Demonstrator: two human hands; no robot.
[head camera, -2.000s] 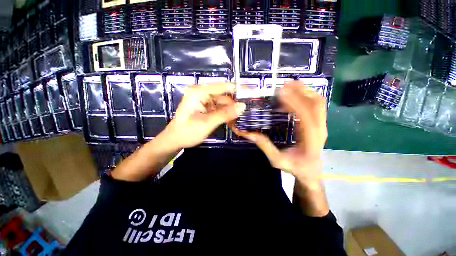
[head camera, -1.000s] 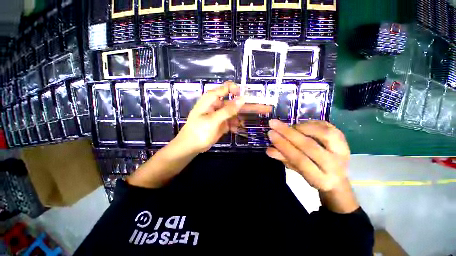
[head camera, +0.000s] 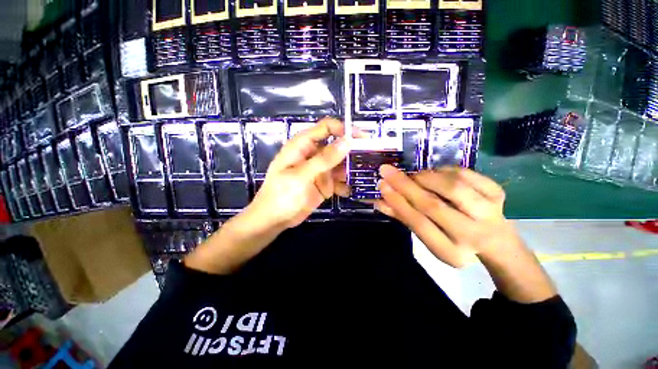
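Observation:
A white front housing (head camera: 374, 144) with a large open window is held up over the black blister tray (head camera: 225, 94). A dark keypad (head camera: 363, 176) with rows of keys sits in its lower part, nearest me. My left hand (head camera: 299, 176) grips the housing's left side between thumb and fingers. My right hand (head camera: 451, 216) is at the keypad's right side, its fingertips on or very near the keys; its fingers lie close together. Contact there is hard to tell.
Gold-edged housings with keypads (head camera: 286, 29) fill the tray's upper row; pale frames (head camera: 184, 162) lie in the lower row. A second black tray (head camera: 54, 137) is left. Keypad stacks (head camera: 565, 133) and a clear tray (head camera: 613, 144) are right. A carton (head camera: 94, 252) stands lower left.
The housing has become more upright and the keypad now shows in line in its lower part. My right hand first drew back from the housing, then its fingertips moved slightly left to the keypad.

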